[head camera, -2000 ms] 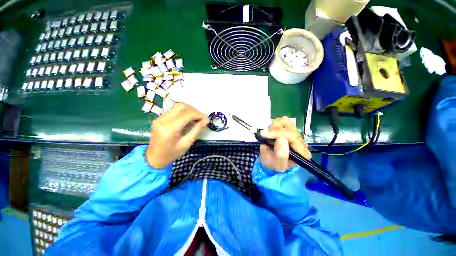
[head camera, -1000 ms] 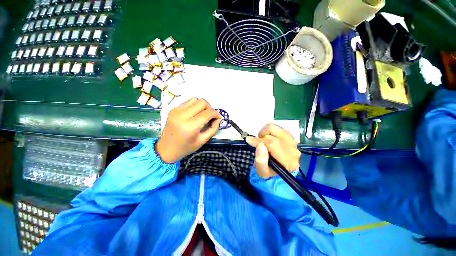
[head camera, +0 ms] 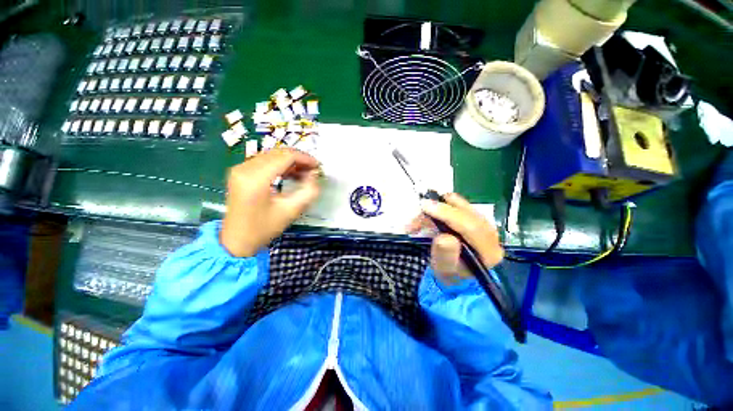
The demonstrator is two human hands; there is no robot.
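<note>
The dark blue-purple ring circuit board (head camera: 366, 201) lies on the white paper (head camera: 346, 160), touched by neither hand. My right hand (head camera: 460, 234) holds the soldering iron (head camera: 482, 273) by its black handle, its silver tip pointing up and left above the paper, away from the ring. My left hand (head camera: 269, 197) is at the paper's left edge, by the loose pile of silver-white pouch cells (head camera: 277, 116). A small silver-white thing shows at its fingers; the hand is blurred, and whether it grips this is unclear.
A fume fan (head camera: 413, 87) stands behind the paper. Right of it are the cleaning pot (head camera: 500, 104), the blue soldering station (head camera: 563, 132) and the yellow sponge stand (head camera: 640, 143). A cell tray (head camera: 145, 76) lies far left. Another person's blue sleeve (head camera: 715, 209) is at right.
My left hand has moved left, off the ring, toward the cell pile. The iron tip has lifted away from the ring, up and right. The ring now lies uncovered.
</note>
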